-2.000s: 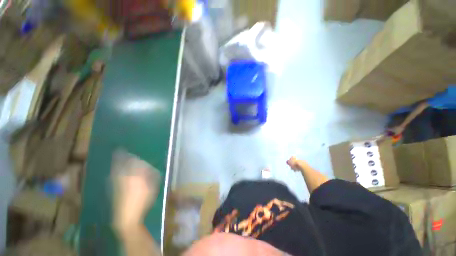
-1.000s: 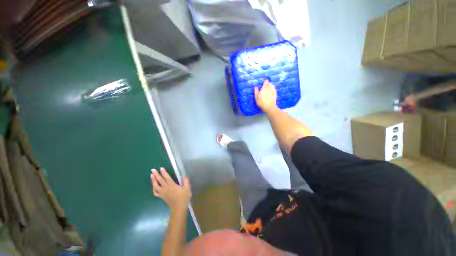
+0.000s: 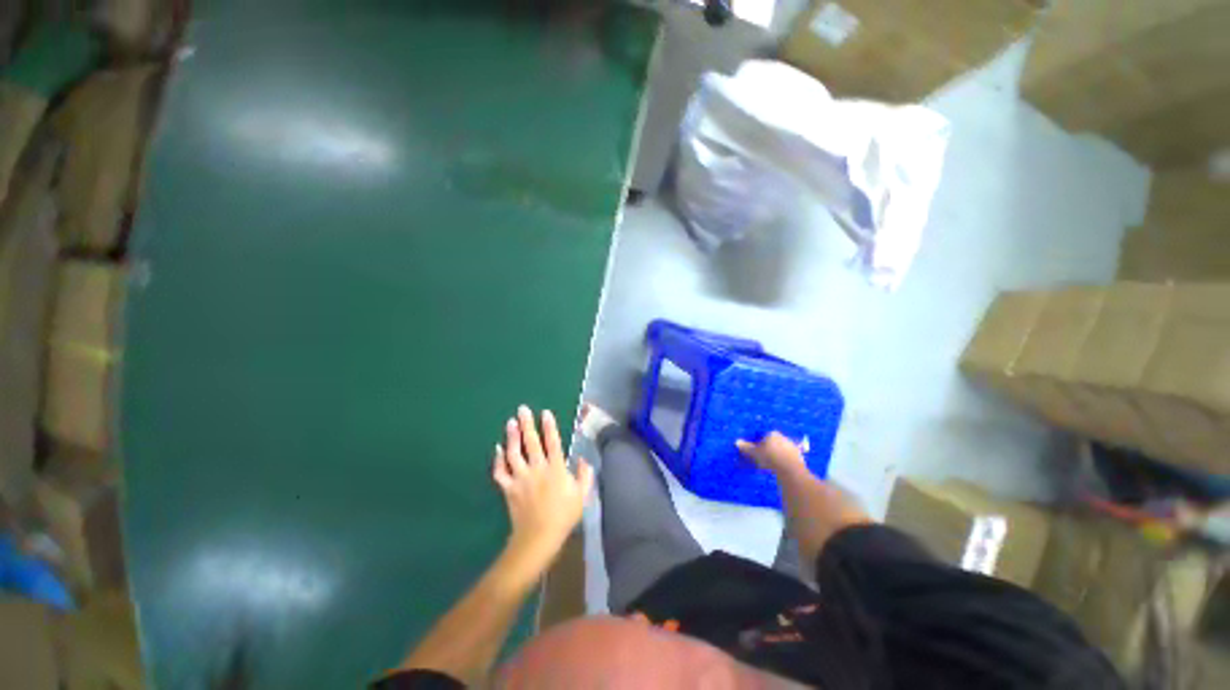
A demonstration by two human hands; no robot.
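A blue plastic stool with a patterned top stands tilted on the floor right of the table, close to my legs. My right hand is at the middle of the stool's top, fingers at its centre; it appears to grip the seat there. My left hand rests flat, fingers spread, on the green table top near its right edge and holds nothing.
A whitish crumpled plastic bag lies on the floor beyond the stool. Brown cartons stand along the right, one labelled carton near my right arm. Cardboard is piled left of the table. A blurred arm shows at the far right.
The stool has come closer to my body and tipped, with my right hand still on its top. My left hand remains on the table edge area. The view has turned, showing more of the table.
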